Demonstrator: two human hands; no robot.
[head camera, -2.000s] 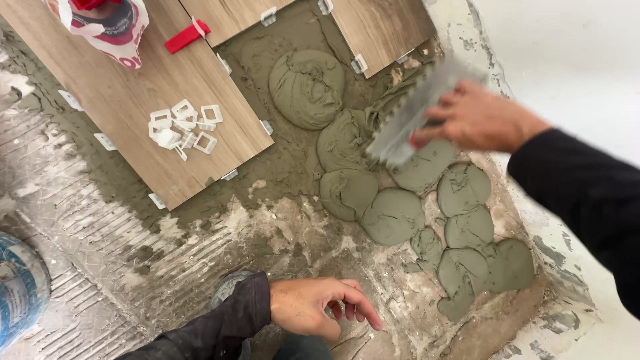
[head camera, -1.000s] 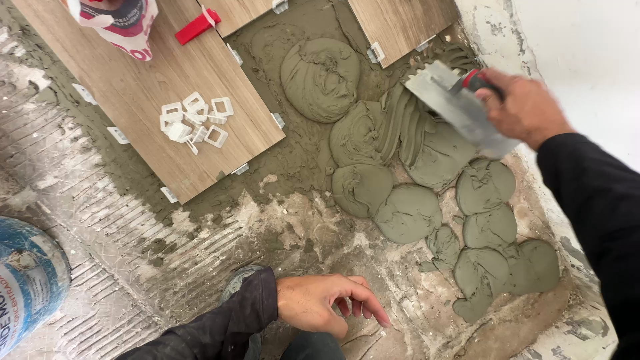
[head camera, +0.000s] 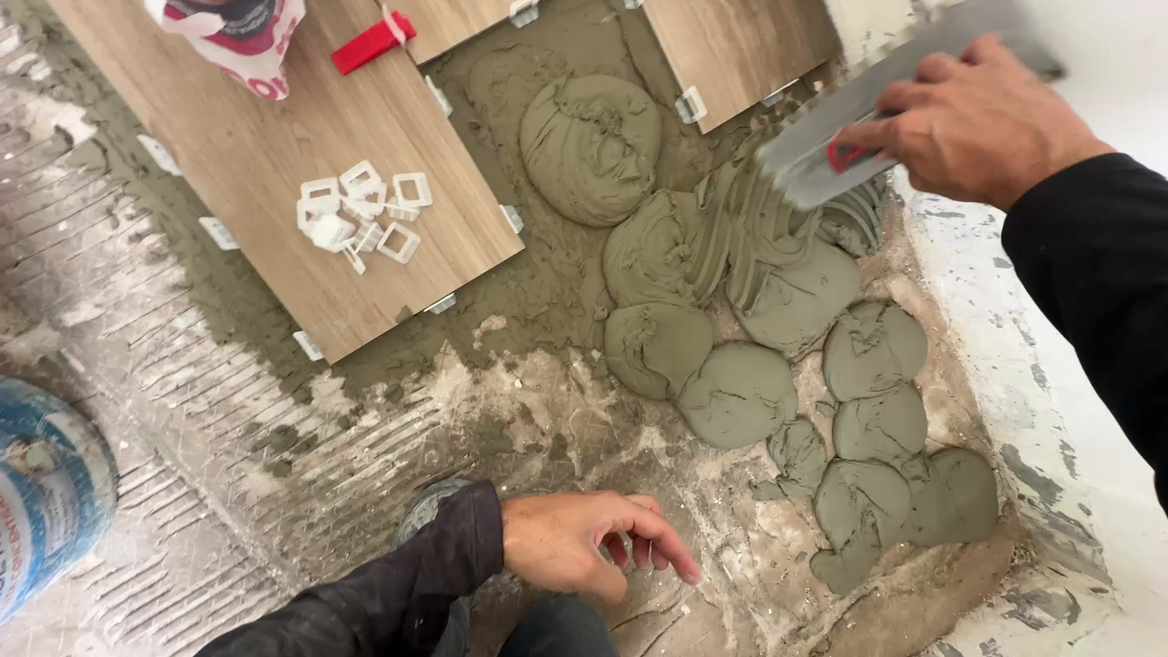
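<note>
My right hand (head camera: 990, 123) grips a notched steel trowel (head camera: 899, 109) with a partly red handle, its blade blurred over the upper right of the mortar. Below the blade, ridged grey-green tile adhesive (head camera: 757, 228) lies in curved furrows. Several round dollops of adhesive (head camera: 739, 394) run down toward the right corner, most of them touching. A larger swirled mound (head camera: 591, 151) sits between the wood-look tiles. My left hand (head camera: 593, 547) hangs empty at the bottom centre, fingers loosely bent and apart, left of the dollops.
Wood-look tiles (head camera: 301, 109) with clips at their edges lie upper left; another tile (head camera: 739, 46) is at the top. Loose white plastic clips (head camera: 360, 214), a red wedge (head camera: 372, 44) and a plastic bag (head camera: 237, 36) rest on the left one. A blue bucket (head camera: 50, 493) stands left; a white wall (head camera: 1031, 365) is at right.
The trowel in my right hand has swept about over the upper right adhesive. More curved ridges show there than two seconds ago. My left hand has stayed low, empty.
</note>
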